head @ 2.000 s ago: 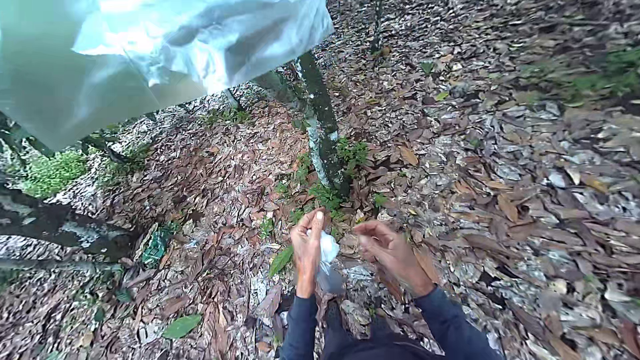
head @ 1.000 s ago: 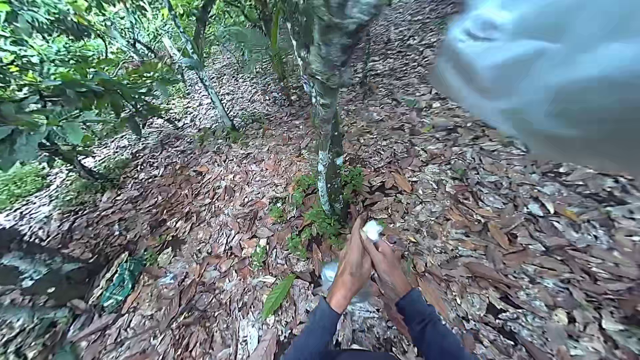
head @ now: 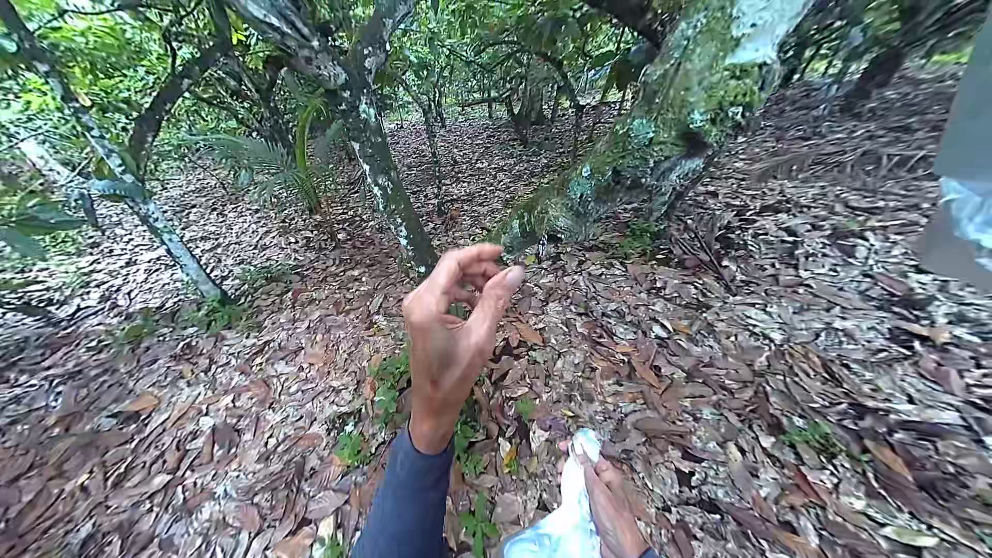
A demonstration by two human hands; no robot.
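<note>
My left hand (head: 453,325) is raised near the middle of the view, fingers curled and thumb apart from them, with nothing seen between them. Lower down and to the right, my right hand (head: 611,500) is closed around a whitish, translucent plastic bag (head: 570,504). The bag's bunched top sticks up above the fingers and its wider part hangs below, cut off by the bottom edge. Dark blue sleeves cover both forearms.
A thick, lichen-covered trunk (head: 597,182) leans to the right ahead. Thinner trunks stand at centre left (head: 387,186) and far left (head: 174,240). Brown leaf litter (head: 256,418) covers the ground, with small green plants (head: 391,387). A pale, blurred sheet (head: 965,178) hangs at the right edge.
My hands were together around the white plastic a second ago; now they are apart, the left raised and the right holding the bag. The view has tilted up towards the trees.
</note>
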